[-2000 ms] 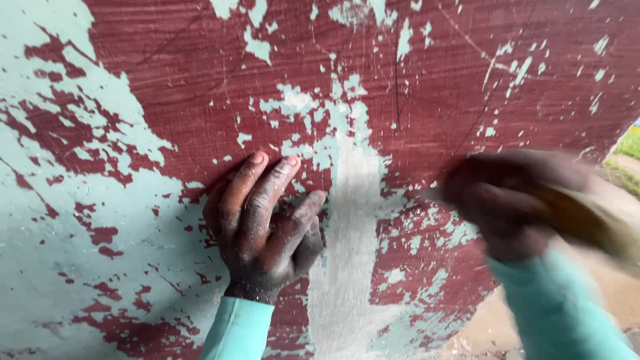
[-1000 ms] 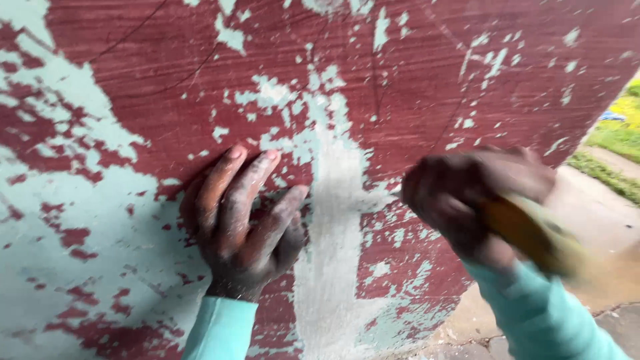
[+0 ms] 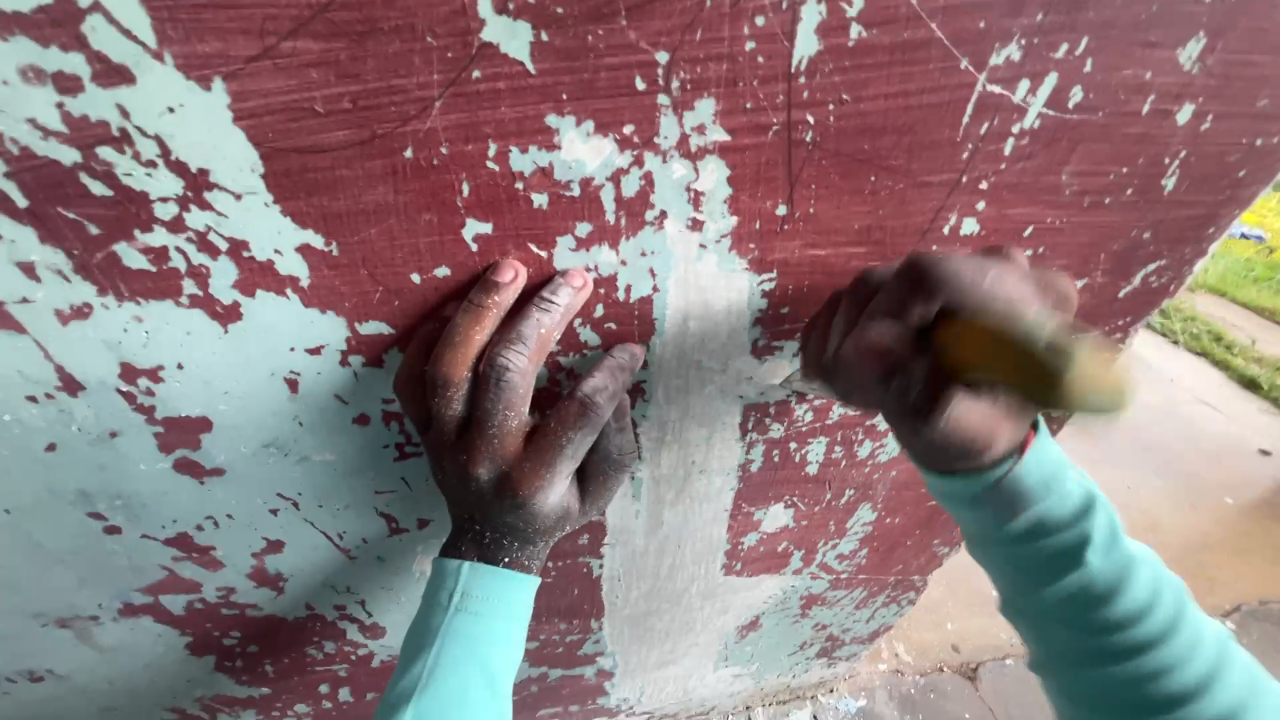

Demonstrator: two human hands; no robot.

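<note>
A wall [image 3: 330, 190] carries flaking dark red paint over pale turquoise, with a bare whitish strip [image 3: 690, 450] running down its middle. My left hand [image 3: 520, 420], dusted with pale specks, rests against the wall just left of that strip, fingers apart and holding nothing. To the right of the strip, my right hand [image 3: 930, 360] grips a tool by its yellowish handle [image 3: 1030, 365], blurred by motion. A small part of the tool's tip shows at the wall beside the strip's right edge; the fingers hide the rest, so its kind cannot be told.
The wall's edge slants down the right side. Beyond it lie a concrete floor [image 3: 1170, 440] and grass [image 3: 1250, 270]. Cracked paving with pale flakes [image 3: 930, 695] runs along the foot of the wall.
The right hand, with the tool still in it, is blurred in all the frames and stays right of the whitish strip. The left hand keeps its place on the wall.
</note>
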